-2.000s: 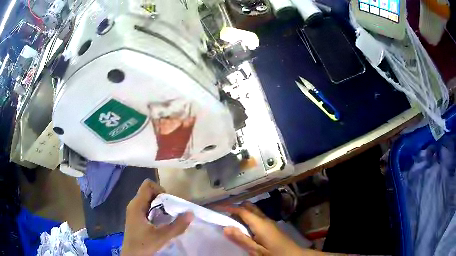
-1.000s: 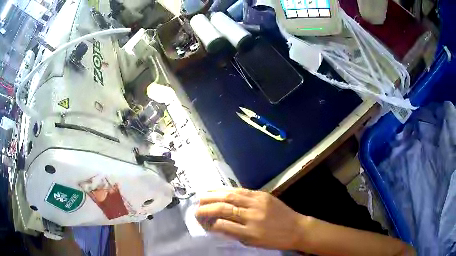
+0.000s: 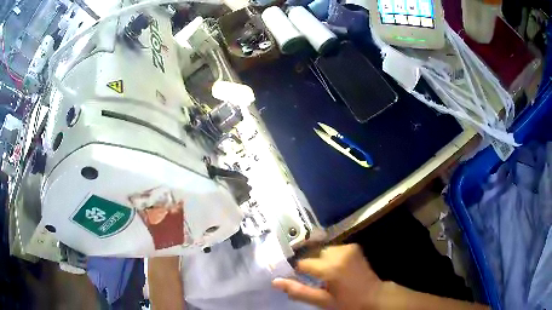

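A thin white garment piece lies at the near edge of the white sewing machine, its far end at the brightly lit needle area. My right hand rests at the piece's right edge, thumb and fingers on the cloth near the bed's corner. Of my left side only the forearm shows, left of the cloth; the left hand itself is hidden behind the machine head.
Yellow and blue snips and a black smartphone lie on dark cloth. White spools, a parts box, a lit terminal and white tapes stand behind. A blue bin of cloth is at right.
The piece went from both hands in front of the machine to the needle area. The left hand went out of sight behind the head. The view shifted; lately the right hand moved slightly right and down.
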